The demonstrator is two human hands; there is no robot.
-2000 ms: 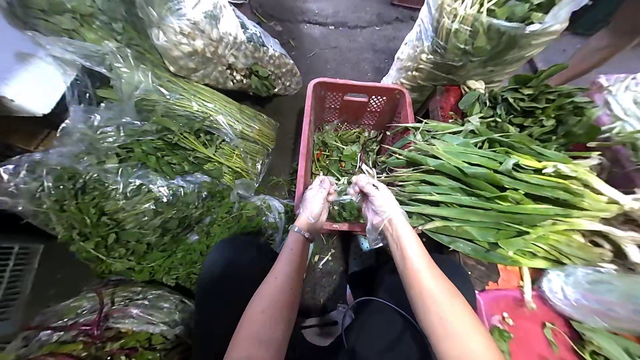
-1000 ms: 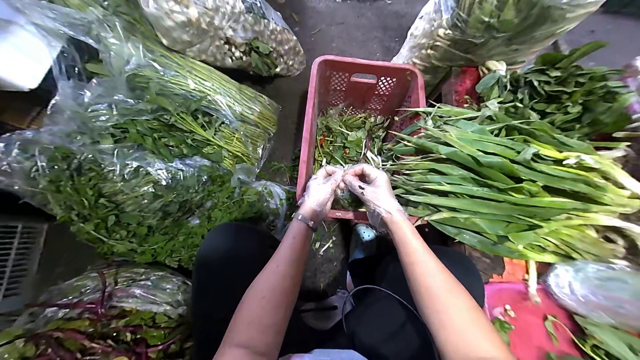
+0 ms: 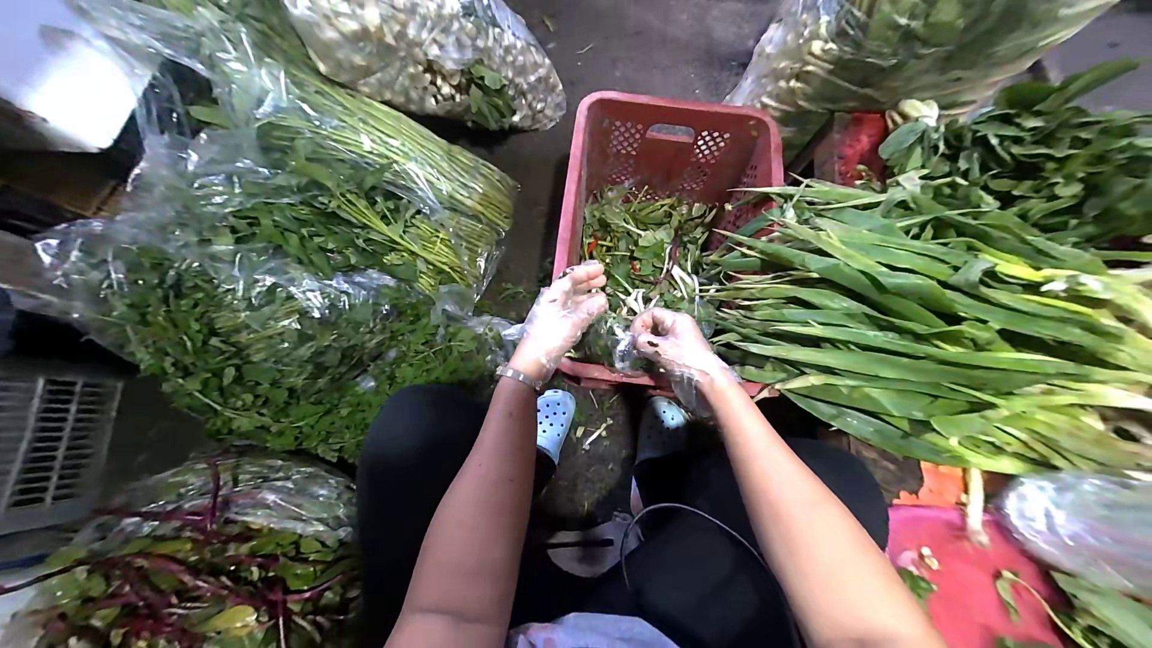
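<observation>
My left hand (image 3: 565, 315), in a thin clear plastic glove, is raised with its fingers apart over the near left rim of a red plastic crate (image 3: 589, 153). Nothing shows in it. To its right, my right hand (image 3: 670, 342) has thumb and fingers pinched together on a crumpled piece of clear plastic film (image 3: 628, 353) above the crate's near edge; whether it is a bag or part of a glove is unclear. Green leaf trimmings (image 3: 650, 238) with whitish stems and bits of red lie inside the crate. Long green leafy stalks (image 3: 918, 315) reach over the crate's right rim.
Clear plastic bags of leafy greens (image 3: 261, 351) lie at left, with a bag of red-stemmed greens (image 3: 243, 558) below. Two more filled bags, one of pale pieces (image 3: 441, 54) and one of greens (image 3: 864, 54), stand beyond. A pink surface (image 3: 963, 585) is at lower right.
My hands were together over the crate's near edge in both earlier frames. Now they are apart, and the left one has spread its fingers.
</observation>
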